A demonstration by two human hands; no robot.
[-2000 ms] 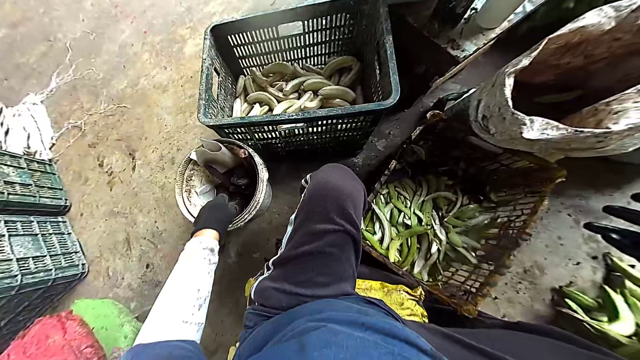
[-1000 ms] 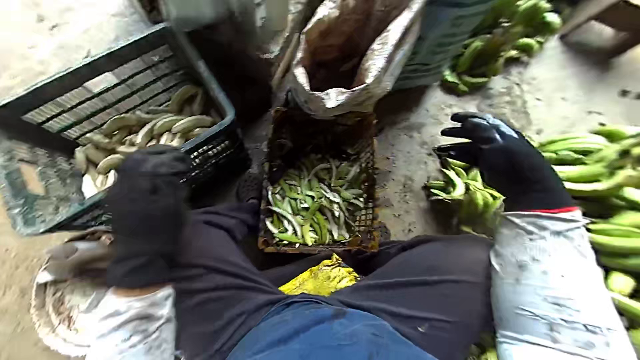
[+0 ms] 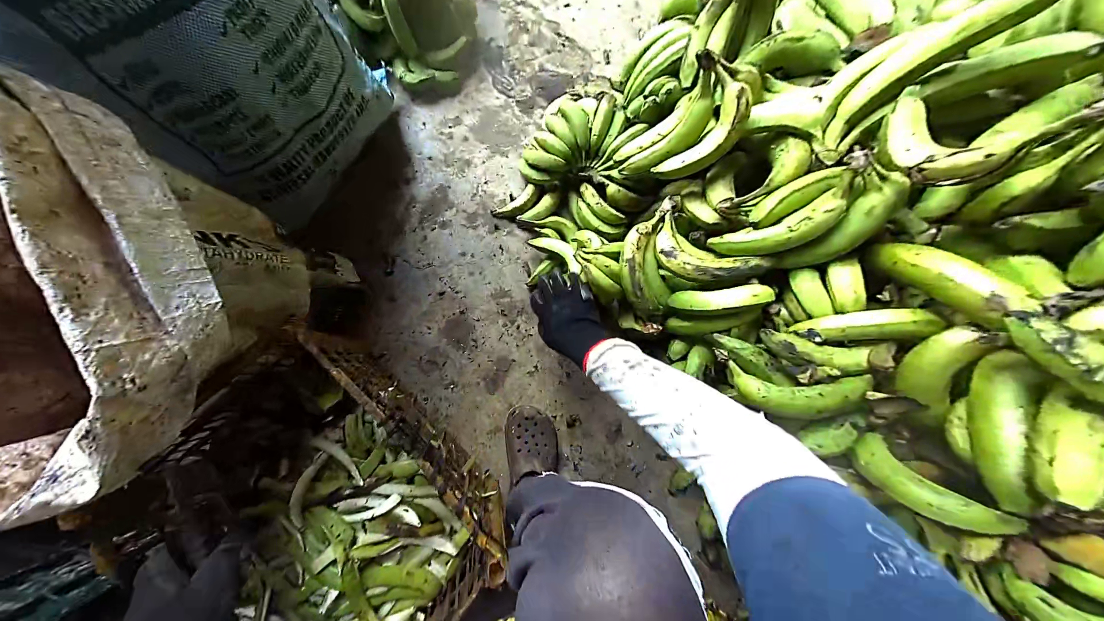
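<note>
My right hand (image 3: 569, 319), in a black glove with a red cuff edge, reaches to the left edge of a large pile of green plantains (image 3: 802, 207). Its fingers lie against a small bunch of green bananas (image 3: 578, 259); whether they grip it cannot be told. At the bottom left, a dark, blurred shape that looks like my gloved left hand (image 3: 185, 582) is over the near side of a rusty mesh crate (image 3: 483, 526). That crate holds green and whitish peels (image 3: 388, 535). What the left hand holds, if anything, is hidden.
A dirty white woven sack (image 3: 129, 302) with its mouth open stands at the left, behind the crate. Beyond it is a full printed sack (image 3: 259, 95). More green fruit (image 3: 423, 52) lies at the top. My shoe (image 3: 530, 440) is on the concrete floor between crate and pile.
The view has swung far to the right. My right hand, raised with its fingers spread a second ago, is now down at the small banana bunch. The crate of peeled fruit has left the view.
</note>
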